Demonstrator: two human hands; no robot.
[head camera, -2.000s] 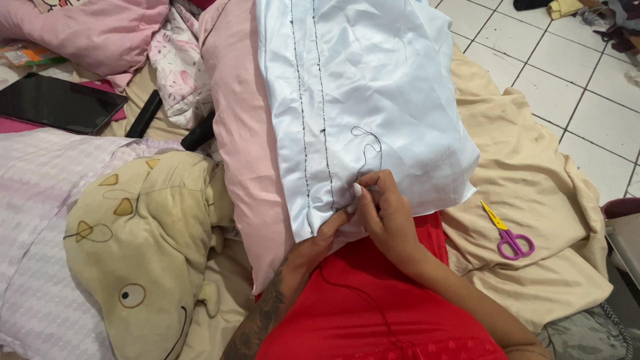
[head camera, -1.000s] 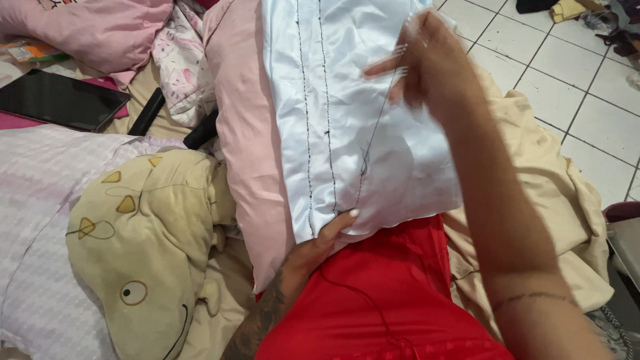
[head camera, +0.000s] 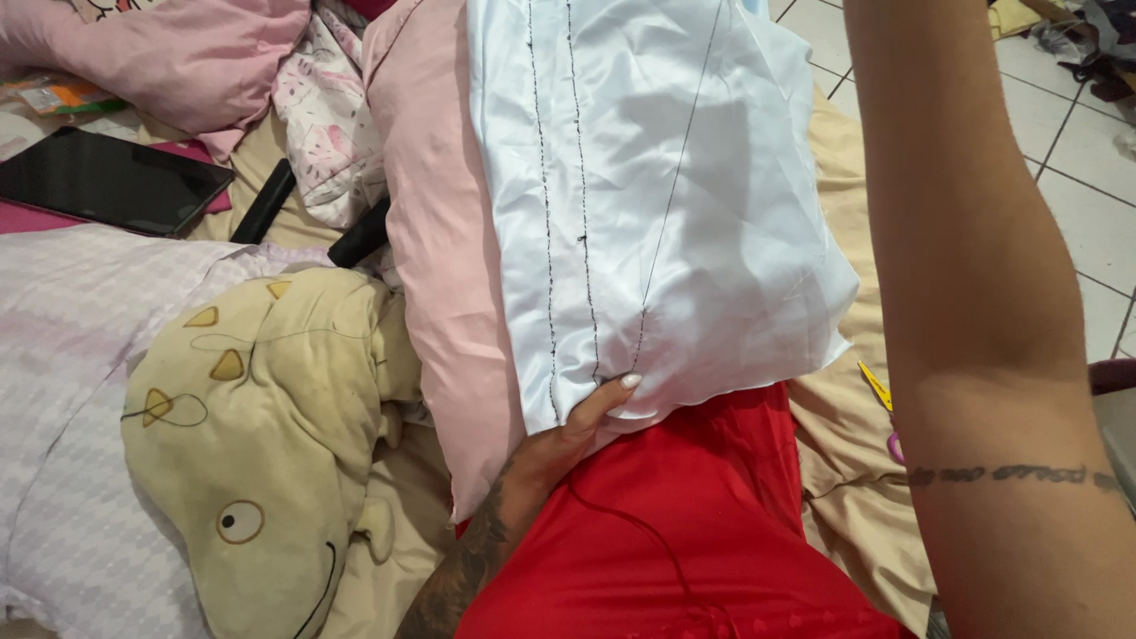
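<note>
White satin fabric (head camera: 754, 293) lies over a pink pillow (head camera: 444, 266) and my lap, with two long rows of dark stitches and a shorter third row near its lower edge. My left hand (head camera: 590, 417) grips that lower edge, thumb on top beside the end of the stitch rows, fingers hidden beneath. From the short row a dark thread (head camera: 679, 160) runs taut up to the top of the view. Only my right forearm shows, raised along the right side; the hand is beyond the top edge. Partly behind that arm are yellow and purple scissors (head camera: 876, 384) on the beige sheet.
A dinosaur-like plush (head camera: 293, 426) with loose thread across it lies at left on a pale patterned pillow (head camera: 71, 355). Further up are a black tablet (head camera: 115, 182), two black objects (head camera: 264, 202) and another pink pillow (head camera: 177, 53). White floor tiles (head camera: 1029, 106) show beyond the bed.
My right hand has gone from the fabric near my left thumb up and out of view, and the thread that lay looped is now drawn straight. My left hand keeps its place.
</note>
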